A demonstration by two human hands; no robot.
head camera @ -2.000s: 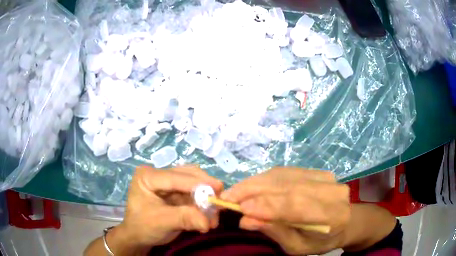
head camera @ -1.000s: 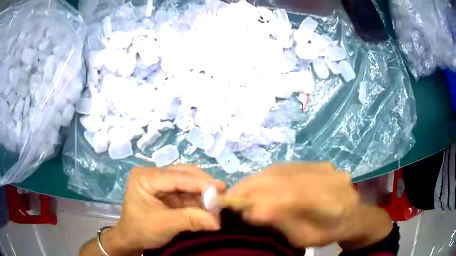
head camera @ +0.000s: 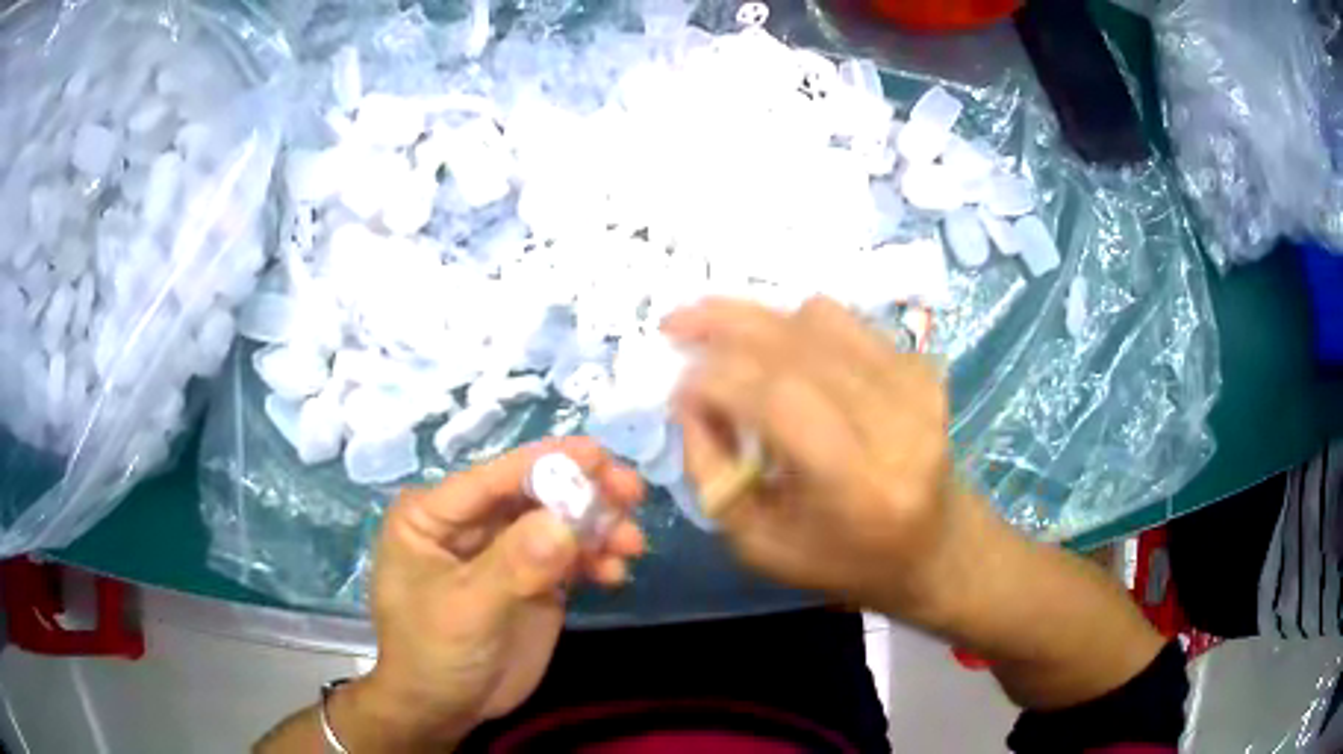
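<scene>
My left hand (head camera: 479, 575) holds a small clear housing with a white holed insert (head camera: 564, 489) at its end, between thumb and fingers. My right hand (head camera: 825, 457) is over the near edge of the parts pile, slightly blurred, with the wooden stick (head camera: 732, 479) tucked in it. Its fingertips are at the pile; whether they grip a part cannot be told. The overexposed white parts pile (head camera: 589, 192) lies on a wrinkled clear plastic sheet (head camera: 1090, 398). Frosted rounded pieces (head camera: 383, 454) lie loose around its edge.
A clear bag of white parts (head camera: 103, 265) bulges at the left. Another clear bag (head camera: 1252, 133) lies at the upper right. A dark flat object (head camera: 1083, 81) and a red-orange item (head camera: 943, 12) are at the far side. Red stools (head camera: 67, 611) show beyond the green table's curved edge (head camera: 177, 567).
My right hand has moved away from my left hand, forward to the pile, taking the stick with it. My left hand has risen slightly and tilted the housing. The view has shifted a little.
</scene>
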